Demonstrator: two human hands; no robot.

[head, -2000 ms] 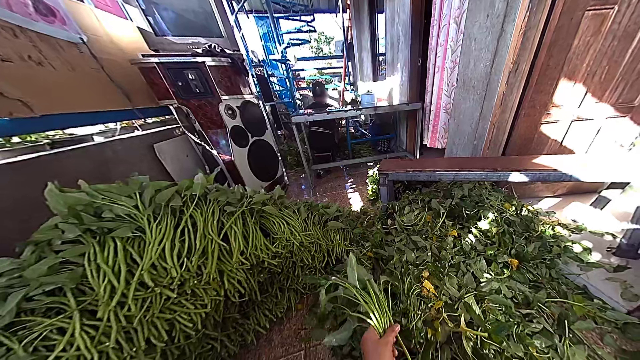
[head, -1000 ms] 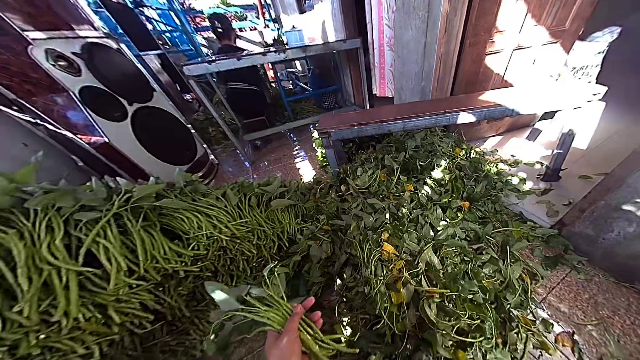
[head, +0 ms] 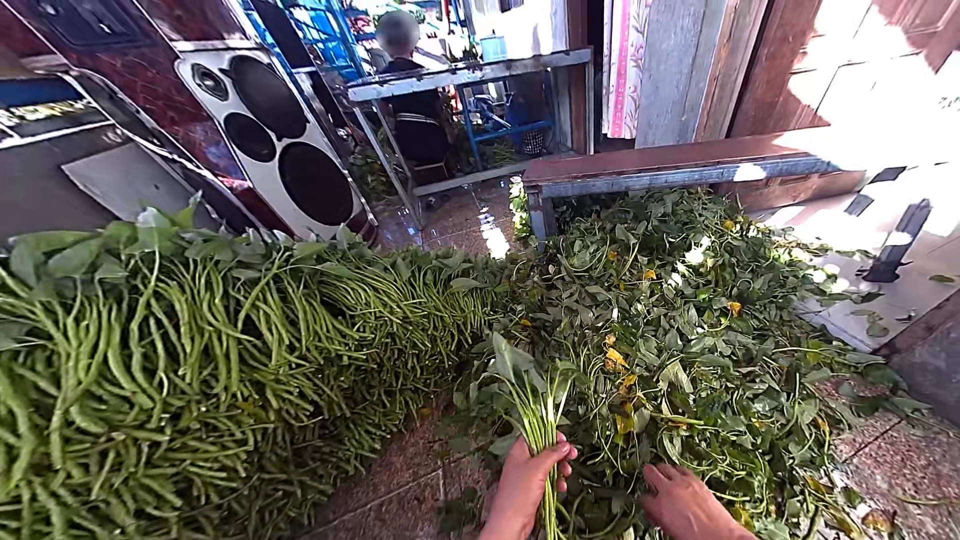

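Note:
My left hand (head: 531, 476), at the bottom centre, is closed around a small bunch of leafy green stems (head: 541, 420), leaves up and stem ends hanging below the fist. To its right, my right hand (head: 679, 501) touches the edge of a wide heap of loose leaves and vines (head: 675, 337) with some yellow leaves in it. The right fingertips lie among the foliage, so whether they grip anything is hidden. A long stacked pile of bundled green stalks (head: 225, 360), leaves along its top, fills the left side.
A wooden bench (head: 660, 161) stands behind the loose heap. Farther back are a metal-framed table (head: 472, 75) and a seated person (head: 412, 97). A large loudspeaker cabinet (head: 277, 142) leans into view at the left. A tiled floor (head: 397, 480) shows between the piles.
My right hand has come into view at the loose heap. The bunch in my left hand was tilted sideways a second ago and now points leaves up.

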